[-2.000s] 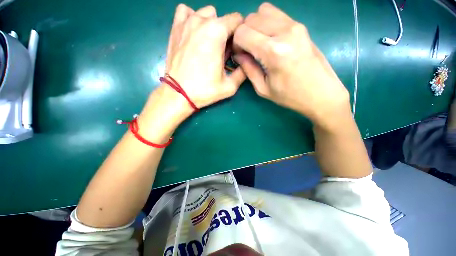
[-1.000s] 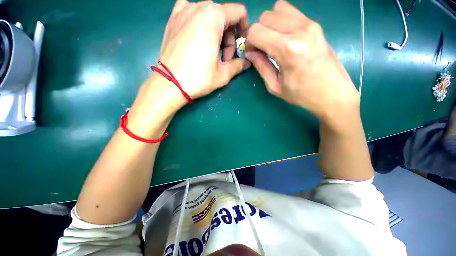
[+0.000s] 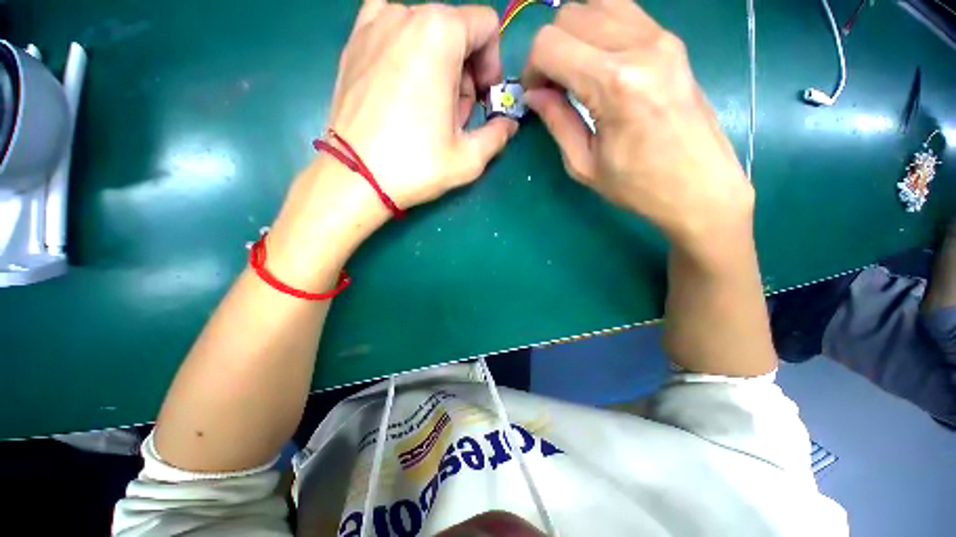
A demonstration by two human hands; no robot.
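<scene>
A small silvery part with a yellow centre point(image 3: 507, 100) is held between my hands near the top middle of the view. My left hand point(image 3: 419, 100) grips it between thumb and fingers. My right hand point(image 3: 629, 115) has its thumb and fingertips together at the part's right edge; whether they hold it or something tiny is hard to tell. Red, yellow and dark wires point(image 3: 516, 11) with a white end run up from behind the part between the hands. My curled fingers hide some of the part.
A white camera body with an upright arm point(image 3: 31, 178) stands at the left on the green bench point(image 3: 472, 273). At right are a white cord point(image 3: 751, 94), a cable with a white plug point(image 3: 821, 98), a dark thin tool point(image 3: 914, 100) and a small-parts heap point(image 3: 918, 179). A person's sleeve point(image 3: 891, 325) shows lower right.
The silvery part with the yellow centre, hidden at first, now shows clearly between my fingers. The coloured wires have come into view above it. The right hand's fingertips have opened slightly from the left hand.
</scene>
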